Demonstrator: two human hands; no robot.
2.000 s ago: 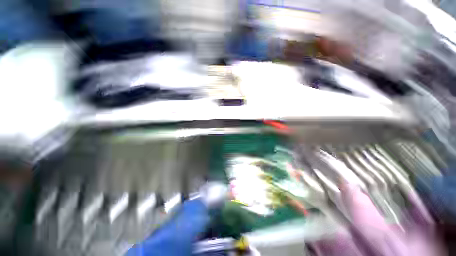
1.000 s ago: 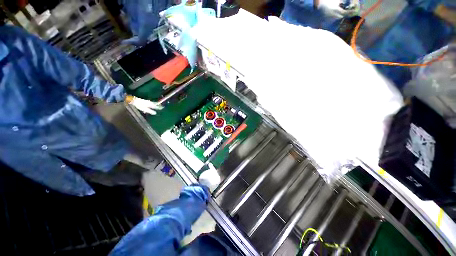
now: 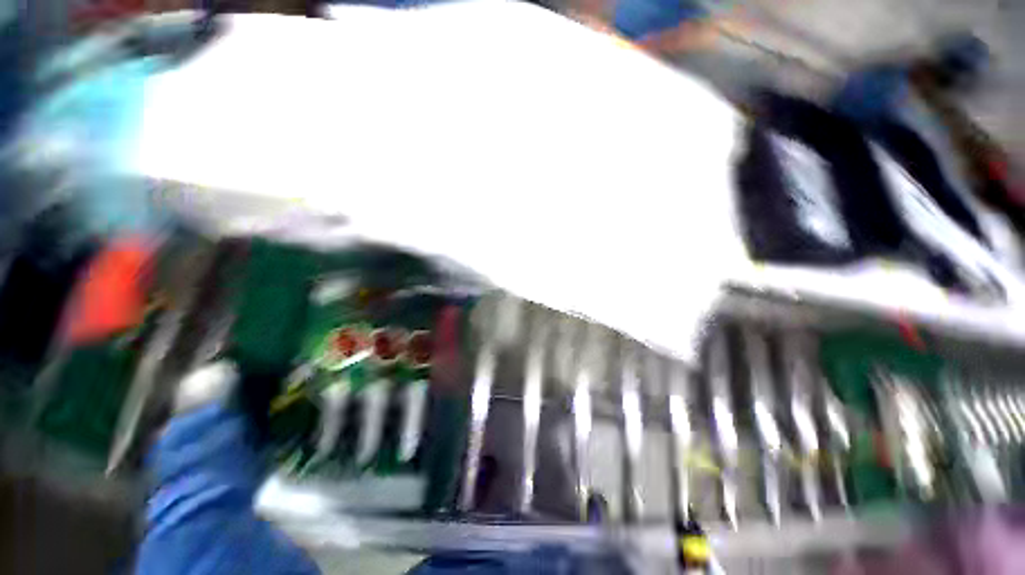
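Observation:
The picture is motion-blurred. A green circuit board point(image 3: 371, 410), with three red-orange coils point(image 3: 384, 344) and pale component rows, lies on a dark green carrier point(image 3: 273, 309) on the roller conveyor at left. My left hand point(image 3: 208, 388), white-gloved with a blue sleeve, is at the left side of the board; its fingers and any grip are too blurred to read. A black tool-like thing with a yellow band point(image 3: 695, 548) shows at the bottom edge, right of centre. My right hand cannot be made out.
Bare metal rollers point(image 3: 584, 416) run right of the board. Another green carrier point(image 3: 871, 376) with a unit lies further right. An overexposed white shelf point(image 3: 450, 146) runs behind, with black bins point(image 3: 804, 191). A red-orange sheet point(image 3: 110, 290) is at far left. Pink clothing point(image 3: 955, 550) shows bottom right.
The view has swung, so the conveyor now runs across the picture and the board sits further left. My left hand has gone from the board's near right corner to its left side.

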